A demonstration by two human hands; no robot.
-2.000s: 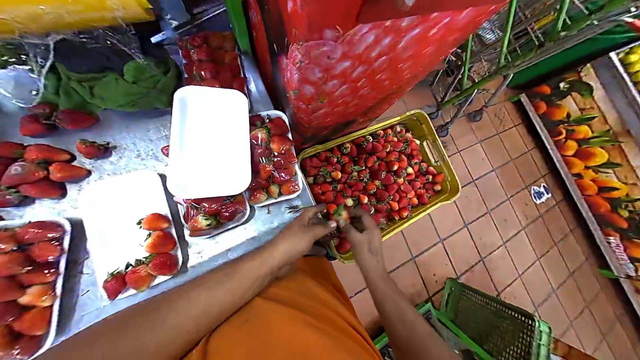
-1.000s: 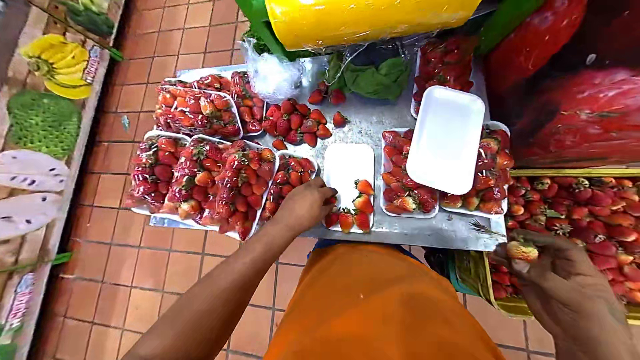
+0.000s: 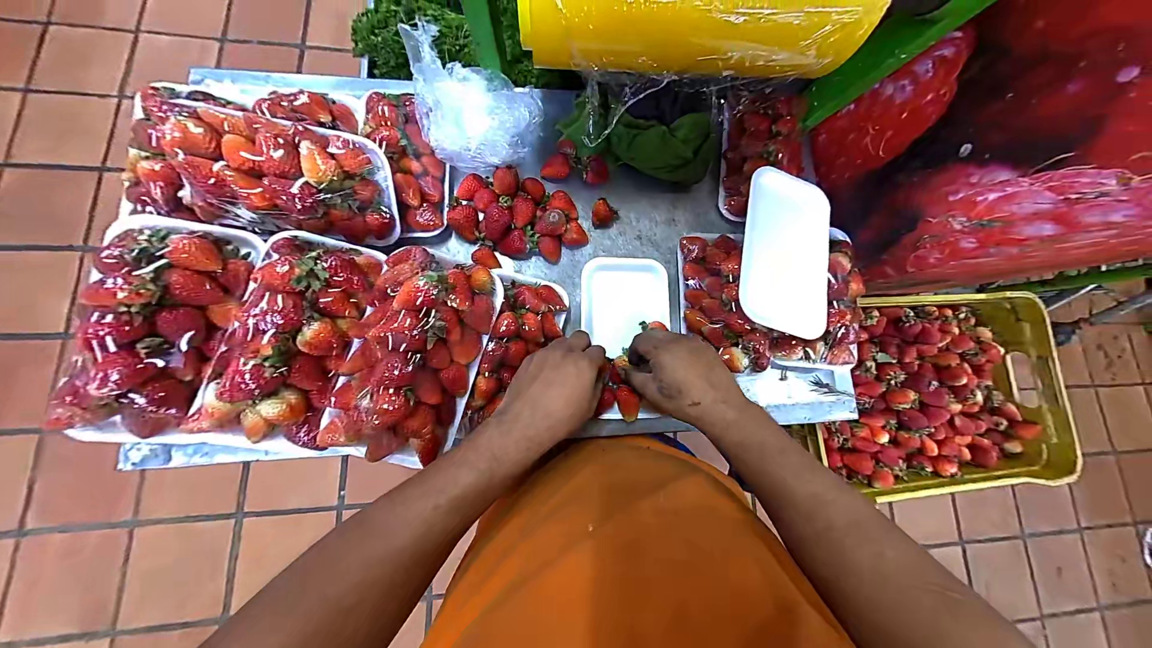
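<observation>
A white foam tray (image 3: 624, 292) lies on the metal table in front of me, strawberries (image 3: 627, 402) in its near part. My left hand (image 3: 560, 382) is at the tray's left edge, fingers bent over the fruit; whether it grips a berry is hidden. From the right, my right hand (image 3: 677, 371) reaches in with its fingertips at the berries, and its hold is hidden too. The two hands nearly meet. A loose pile of strawberries (image 3: 517, 216) sits beyond the tray to the left.
Film-wrapped strawberry trays (image 3: 292, 342) fill the table's left side. Another white foam tray (image 3: 785, 252) rests on wrapped trays at the right. A yellow crate (image 3: 1048, 387) of strawberries stands lower right. Crumpled plastic film (image 3: 477, 112) and a yellow roll (image 3: 702, 34) are at the back.
My right hand, over the crate holding a strawberry one second ago, is now at the tray beside my left hand. Two seconds ago both hands were at the crate. The view has swung a lot.
</observation>
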